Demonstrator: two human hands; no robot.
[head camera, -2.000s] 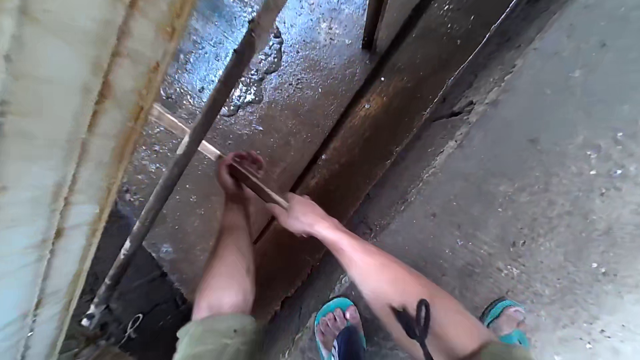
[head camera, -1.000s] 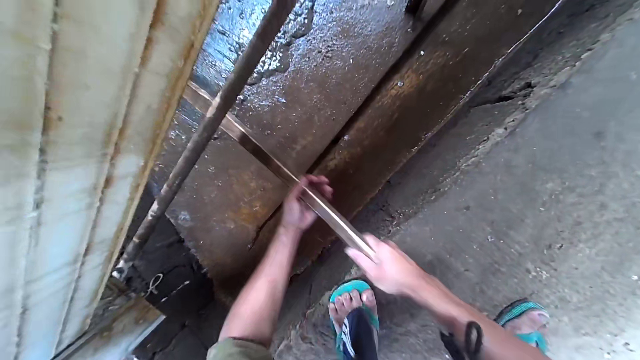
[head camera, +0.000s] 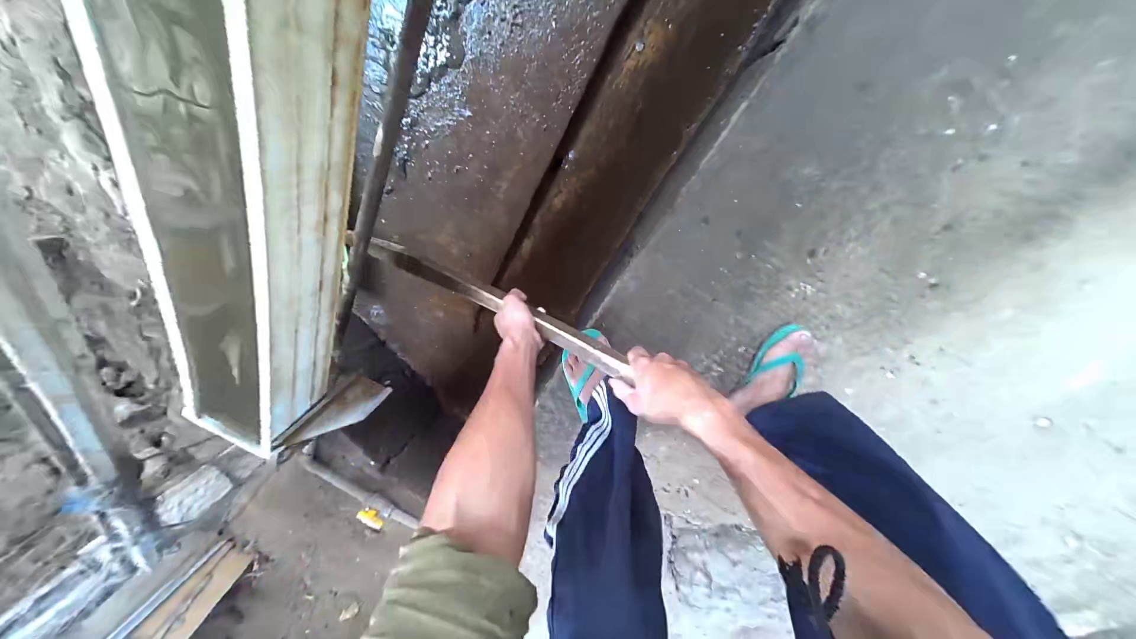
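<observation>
A long, narrow wooden strip (head camera: 568, 337) slants from beside an upright pole down to the right. My left hand (head camera: 517, 321) grips it near its middle, and my right hand (head camera: 658, 383) is closed around its lower right end. The strip's far end runs to the dark pole (head camera: 383, 160) at the upper left, where its tip is partly hidden. Under the strip lie wet brown slabs (head camera: 497, 169) with a dark gap between them.
A large pale panel with rusty edges (head camera: 302, 204) stands at the left. Below it are a grey pipe with a yellow valve handle (head camera: 371, 519) and a board (head camera: 200, 590). My feet in teal flip-flops (head camera: 781, 359) stand on the concrete floor (head camera: 887, 222).
Both hands still hold the strip, and more of its length shows than two seconds ago. The view has shifted, now showing my trouser legs and more ground at the left.
</observation>
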